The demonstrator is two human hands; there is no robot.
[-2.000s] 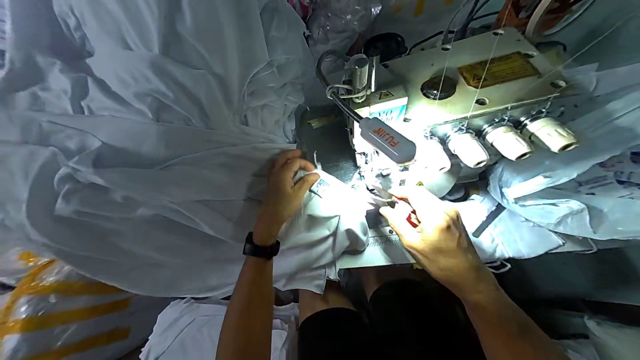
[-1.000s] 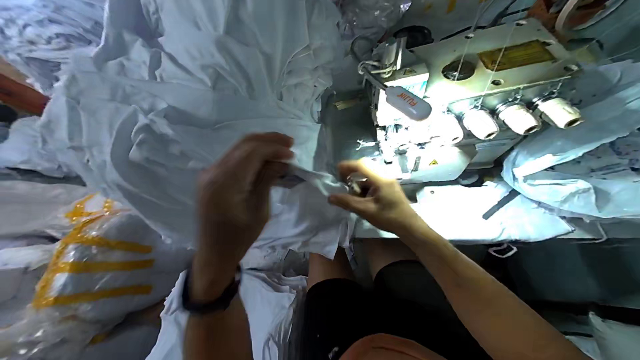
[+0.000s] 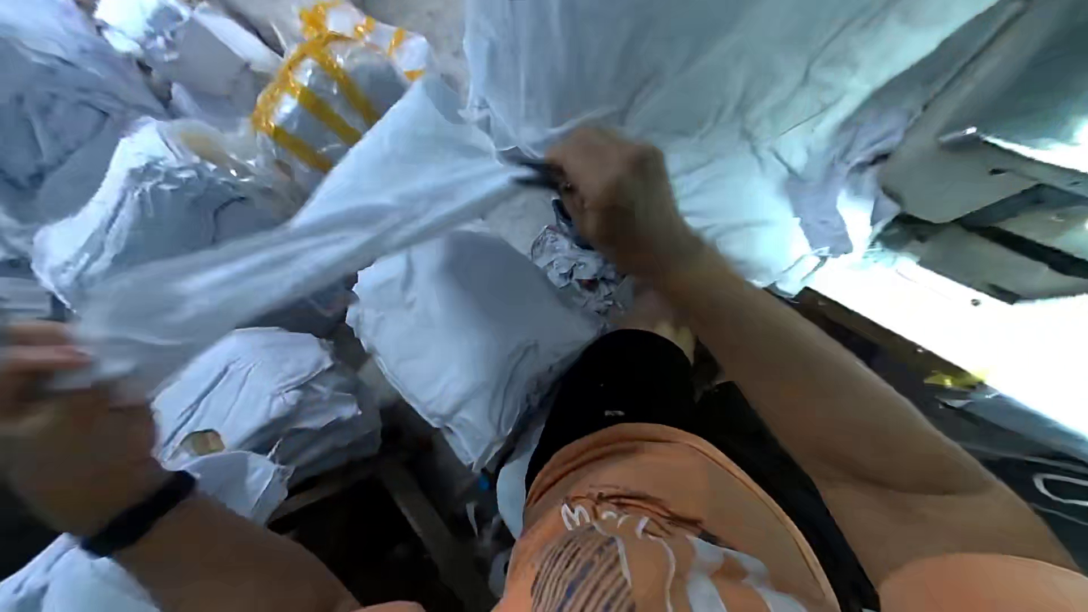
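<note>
My left hand point(image 3: 76, 433), blurred and wearing a black wristband, grips one end of a white fabric piece point(image 3: 340, 225) at the far left. The fabric stretches up and right toward my right hand point(image 3: 612, 191), whose fist is closed around a dark, blurred tool, perhaps small scissors or thread snips point(image 3: 535, 172). The tool's tip lies against the cloth's upper end; whether its blades are apart I cannot tell. Behind my right hand a large spread of white fabric point(image 3: 714, 76) hangs over the work surface.
Stacks of white fabric pieces point(image 3: 467, 323) stand low at centre and left point(image 3: 263, 399). A plastic-wrapped bundle with yellow tape point(image 3: 327, 93) lies at the upper left. The brightly lit sewing machine bed point(image 3: 977, 314) is on the right. My knees and a wooden frame point(image 3: 425, 527) are below.
The view has swung far to the left, away from the sewing machine head. My hands have moved from the machine and spread wide apart, with white fabric stretched between them.
</note>
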